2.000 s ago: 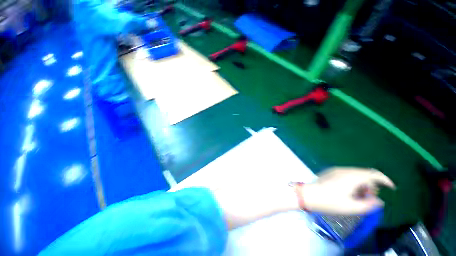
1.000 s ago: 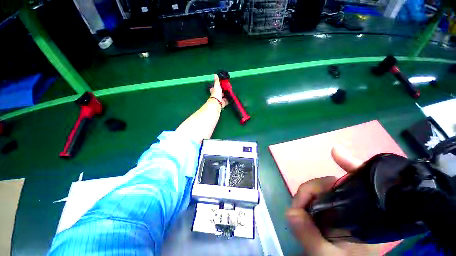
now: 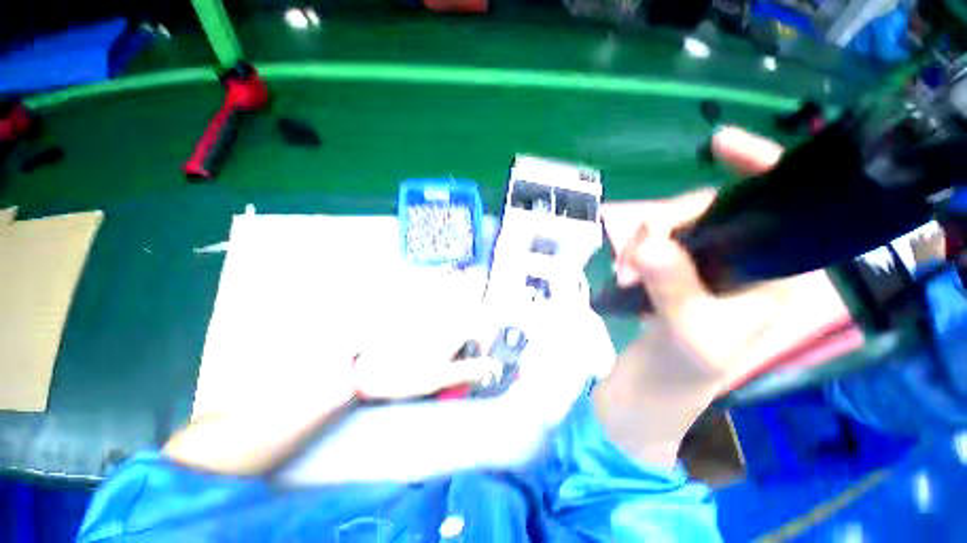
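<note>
My left hand [image 3: 419,377] is low on the white work mat [image 3: 286,308], holding a power tool body; its dark grey head [image 3: 507,355] shows at my fingers and a little red beside them. Most of the body is hidden by the hand. My right hand [image 3: 689,286] grips a large black electric screwdriver [image 3: 785,228], blurred, its nose pointing left toward the screw feeder's front. The white-grey screw feeder [image 3: 546,233] stands between the hands, beyond them. The blue screw bin [image 3: 440,225], full of silvery screws, is left of the feeder.
Another red-and-black tool body [image 3: 225,122] lies at the back left with a loose black part [image 3: 298,133] beside it. A tan sheet [image 3: 48,308] lies at the far left. A pinkish mat [image 3: 795,350] is under my right arm. A neighbour's blue sleeve [image 3: 880,361] shows at right.
My left hand has come back from the far side of the bench to the white mat, with a tool body in it. The view has swung; the blue bin now shows.
</note>
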